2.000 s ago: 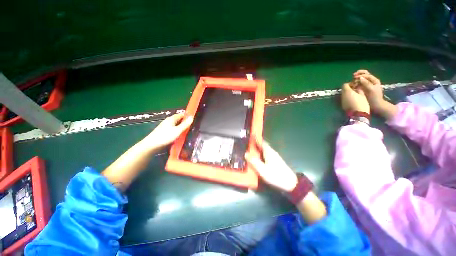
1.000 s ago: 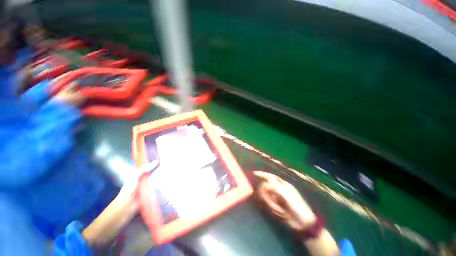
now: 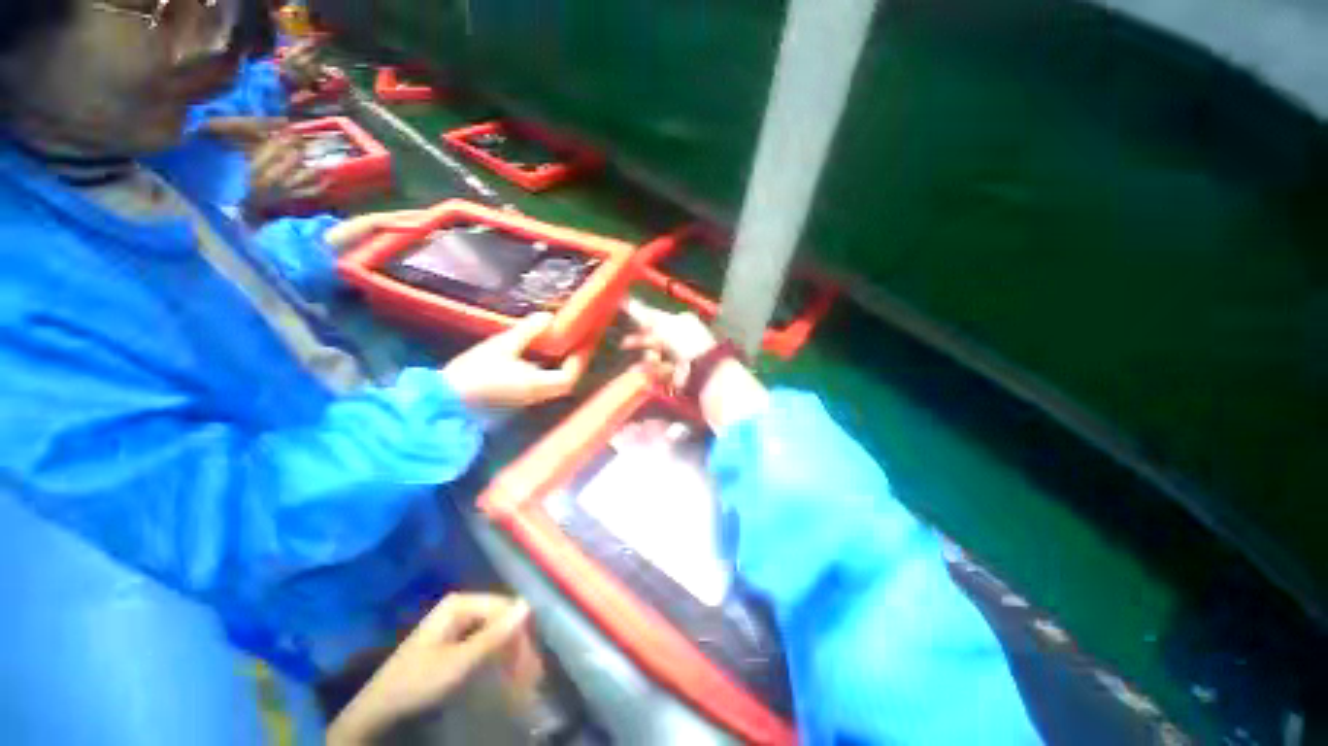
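An orange-red foam tray (image 3: 575,571) with a black tablet unit (image 3: 744,633) inside lies on the bench, tilted in view. Glare whitens the middle of the unit. My right hand (image 3: 673,344), with a dark red wristband, reaches over the tray's far end. Its fingers are apart and near the corner of a neighbour's tray; whether they touch it is unclear. My right sleeve hides part of my tray. My left hand (image 3: 455,653) is low, beside the tray's near left side and apart from it, with curled fingers, blurred.
A person in a blue smock (image 3: 190,423) at left holds another red tray (image 3: 437,313) with a tablet in both hands. A grey-white post (image 3: 794,161) stands beyond my right hand. More red trays (image 3: 524,175) lie further along. The green belt (image 3: 932,423) runs at right.
The view has swung left. My left hand has let go of the tray, which now lies on the bench. My right hand has moved across it towards the neighbour's tray.
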